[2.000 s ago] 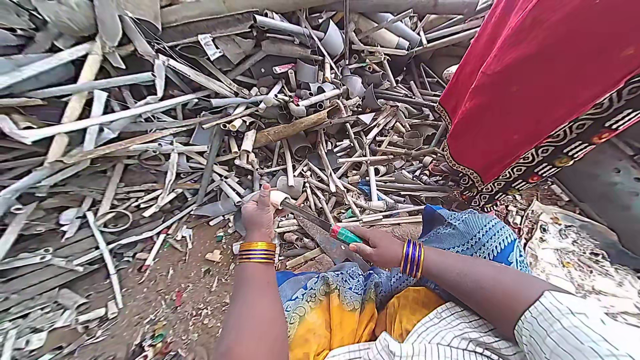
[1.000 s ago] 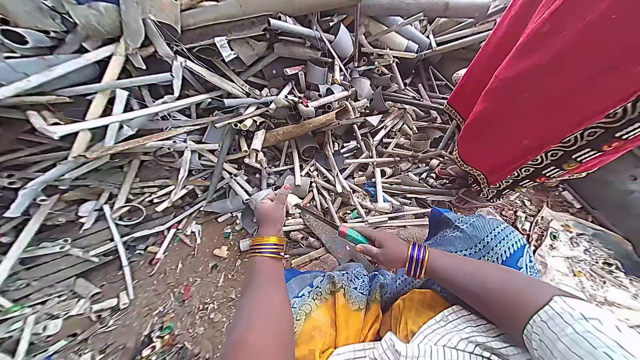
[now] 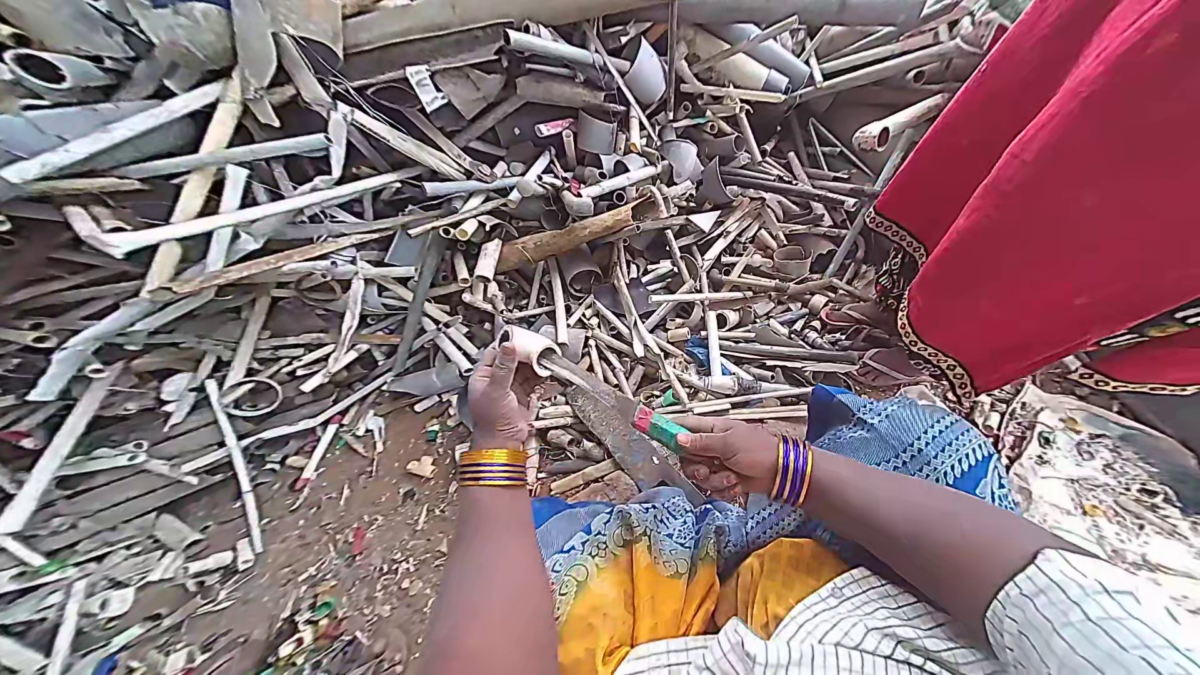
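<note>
My left hand (image 3: 499, 398) grips a short white plastic pipe piece (image 3: 528, 348) near the middle of the view. The blade of a knife (image 3: 592, 382) reaches from my right hand to the open end of that piece; whether its tip is inside cannot be told. My right hand (image 3: 729, 452) is closed around the knife's handle (image 3: 661, 428), which is wrapped in green and red. Below the knife, a wide, dull metal blade (image 3: 626, 448) slants down to the patterned cloth over my lap. Bangles circle both wrists.
A large heap of scrap plastic pipes (image 3: 562, 234) spreads across the front and left. Red cloth with a patterned border (image 3: 1059, 206) hangs at the right. A pale, dirty sheet (image 3: 1097, 497) lies at the lower right. Bare soil with small scraps (image 3: 356, 544) shows at the lower left.
The white piece in my left hand now shows its open end more plainly, with the knife blade against it. Both hands remain close together, and the knife stays in my right hand.
</note>
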